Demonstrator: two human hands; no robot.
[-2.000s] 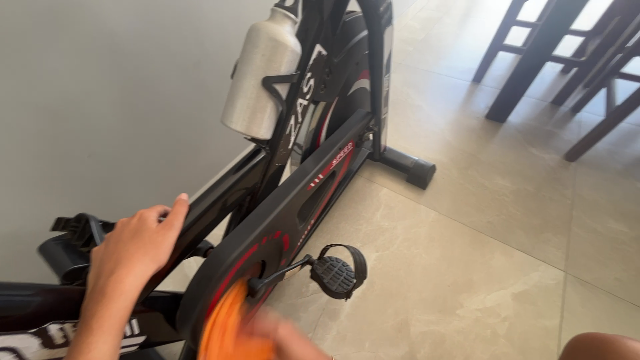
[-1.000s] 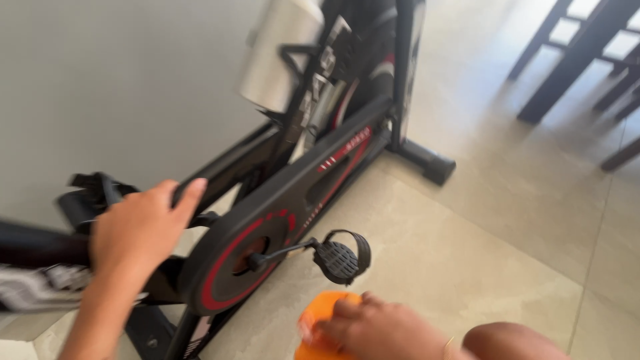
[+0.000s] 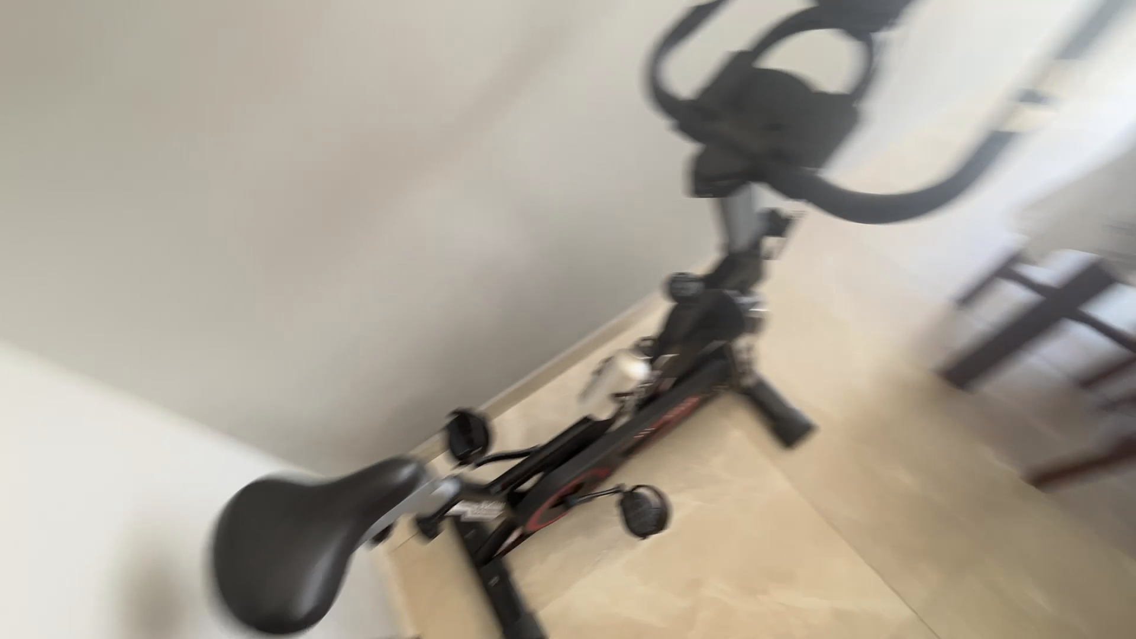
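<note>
Neither of my hands shows in the head view, which is blurred. A black exercise bike stands beside the wall, seen from above. Its black saddle (image 3: pixel 297 541) is at the lower left and its curved handlebar (image 3: pixel 879 204) at the upper right. A pale metal bottle (image 3: pixel 614 380) rests on the frame. One pedal with a strap (image 3: pixel 644 511) sticks out on the near side, the other pedal (image 3: pixel 468 436) on the wall side. The chain cover (image 3: pixel 568 497) is black with red marks. The orange cloth-like thing is out of sight.
Dark wooden furniture legs (image 3: pixel 1029 324) stand at the right on the tiled floor (image 3: pixel 799 550). The plain wall (image 3: pixel 355 222) runs along the bike's far side. The bike's front foot (image 3: pixel 781 413) and rear foot (image 3: pixel 506 595) rest on the floor.
The view has swung back and up to take in the whole bike. Both my hands, seen earlier at the frame and on the orange thing, have left the view.
</note>
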